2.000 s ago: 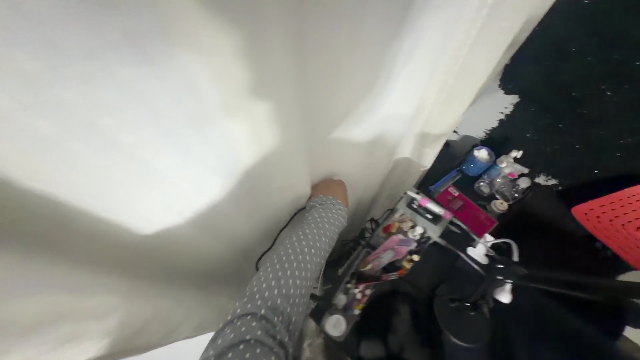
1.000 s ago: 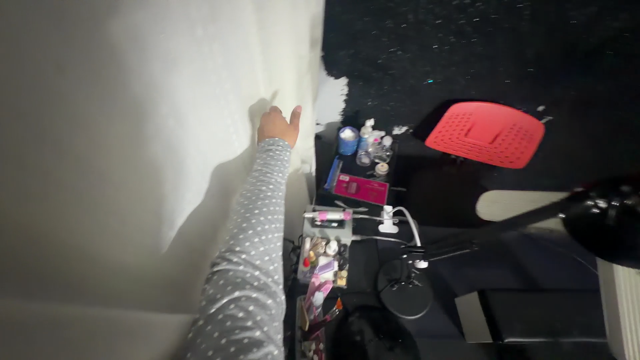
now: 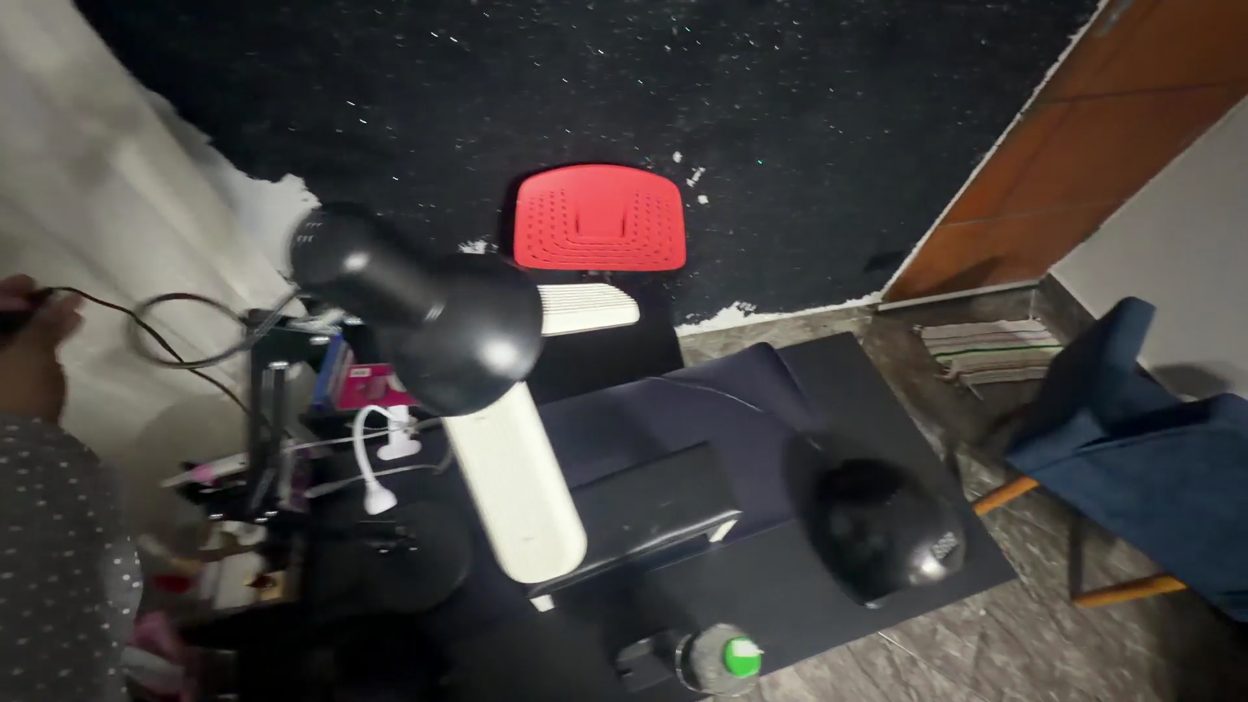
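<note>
My left hand [image 3: 39,361], at the left edge in front of the white curtain [image 3: 127,195], is closed around a small dark object, partly cut off by the frame. A thin dark cord [image 3: 175,351] runs from it down toward the desk. To its right stands a black desk lamp [image 3: 458,331] with a round shade and a jointed arm. A white clip-on light [image 3: 398,434] with a bent neck lies beside a pink box [image 3: 375,386]. The sleeve on my left arm is grey with white dots. My right hand is not in view.
A black table [image 3: 829,390] bears a black padded rest [image 3: 653,517], a dark rounded device [image 3: 882,531] and a green-capped container [image 3: 726,658]. A red chair back [image 3: 600,219] is behind it. At right are a blue chair [image 3: 1150,468], a striped mat [image 3: 990,349] and an orange-brown door [image 3: 1063,146].
The view has swung right, bringing in the blue chair and door. My left hand, flat on the white curtain one second ago, is now closed around a dark object with a cord.
</note>
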